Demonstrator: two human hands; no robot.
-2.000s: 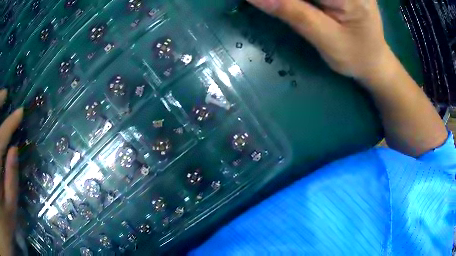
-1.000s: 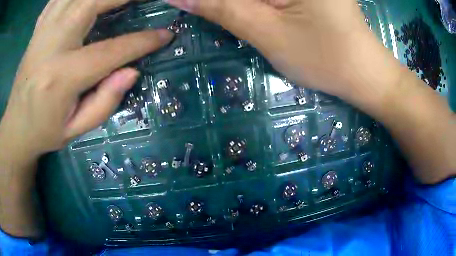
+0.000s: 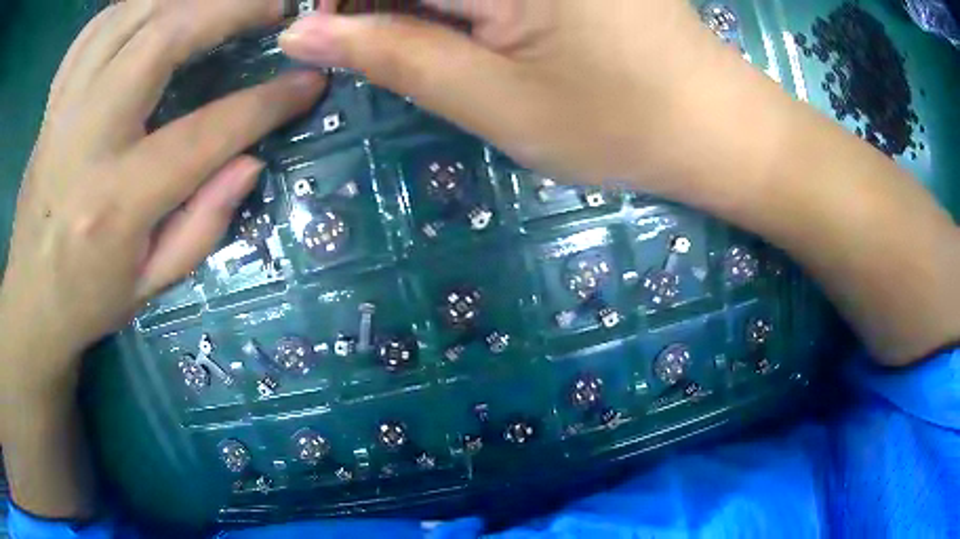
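A clear blister tray [image 3: 421, 395] lies in front of me, with small flex circuit assemblies [image 3: 461, 306] in its pockets. My left hand [image 3: 158, 158] is over the tray's left side, bare, fingers apart, with the index fingertip near a pocket at the upper left. My right hand [image 3: 590, 84] reaches across the tray's top from the right. Its thumb tip is close to my left fingers. Its other fingers are cut off by the top edge, and a dark, blurred shape shows beside them. I cannot tell what it holds.
A scattered pile of tiny black pieces [image 3: 868, 79] lies on the dark green mat [image 3: 921, 174] right of the tray. A crinkled clear plastic item [image 3: 937, 16] shows at the top right corner. Blue sleeves and smock [image 3: 684, 490] are along the bottom edge.
The tray now lies squarer in view and both hands have come in over it. Since one second ago, my right thumb has moved left towards my left fingers, and the view has shifted slightly.
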